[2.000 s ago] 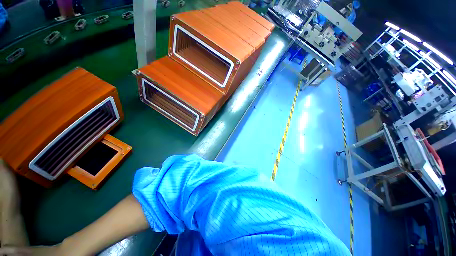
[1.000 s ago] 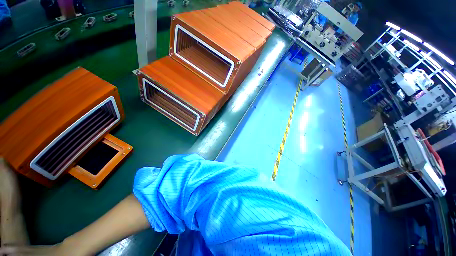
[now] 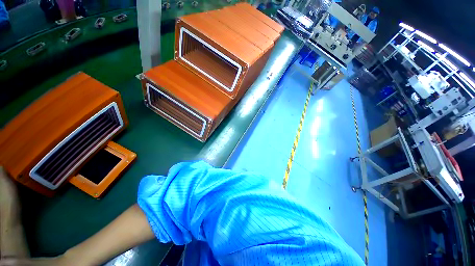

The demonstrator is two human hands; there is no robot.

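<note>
A stack of orange-brown fixture frames [image 3: 67, 114] lies on the green bench at the left, its pale-rimmed opening showing dark slats. A single fixture frame [image 3: 124, 160] with a dark centre lies flat against its lower front. Two more stacks stand by the post, a higher one [image 3: 234, 39] and a lower one [image 3: 182, 85]. My right forearm reaches left from a blue sleeve; my right hand [image 3: 26, 261] is blurred and cut off at the bottom left corner. My left arm or hand [image 3: 9, 218] is a blurred strip at the left edge. What either hand holds is hidden.
A white metal post [image 3: 150, 36] stands behind the stacks. Small metal housings [image 3: 72, 34] sit in a row on the line beyond. The bench's glossy edge [image 3: 224, 143] borders the blue floor. Machines and a wheeled frame [image 3: 385, 179] stand right. People in blue are at the far end.
The small metal housings have moved right along the line, and another shows at the left edge. The stacks, the single frame and my arms have hardly moved.
</note>
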